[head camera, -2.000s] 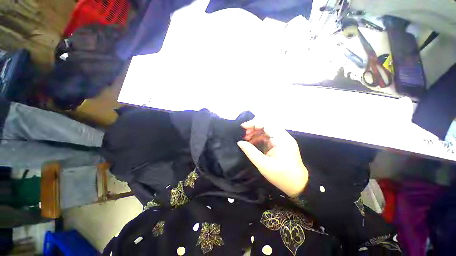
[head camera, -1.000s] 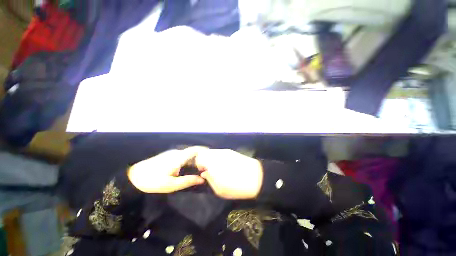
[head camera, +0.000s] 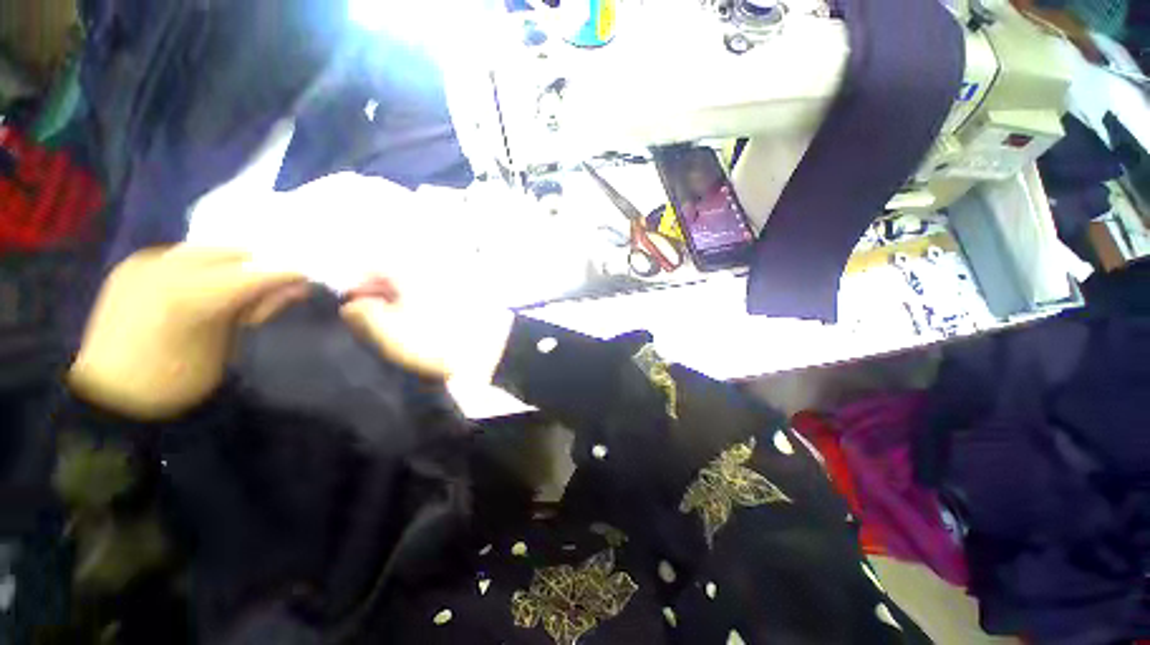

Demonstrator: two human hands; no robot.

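Observation:
A black garment (head camera: pixel 334 391) hangs from both hands over the lap and the table's front edge at the left. My left hand (head camera: pixel 170 328), blurred, pinches its upper edge. My right hand (head camera: pixel 435 334), overexposed, pinches the same edge just to the right, with a small gap between the fingertips. The cloth between them is dark and its details are blurred. The off-white sewing machine (head camera: pixel 668 95) stands behind to the right; its needle area is lost in glare.
The white table edge (head camera: pixel 681 347) crosses the middle. Orange-handled shears (head camera: pixel 652 246) and a lit smartphone (head camera: pixel 709 214) lie under the machine arm. A dark fabric strip (head camera: pixel 870 164) drapes over the machine. Purple cloth (head camera: pixel 902 473) is at lower right, a red basket (head camera: pixel 44 195) at far left.
The view has swung right, showing more of the machine. Both hands have come up from the lap to table height with the black cloth, and they now hold its edge.

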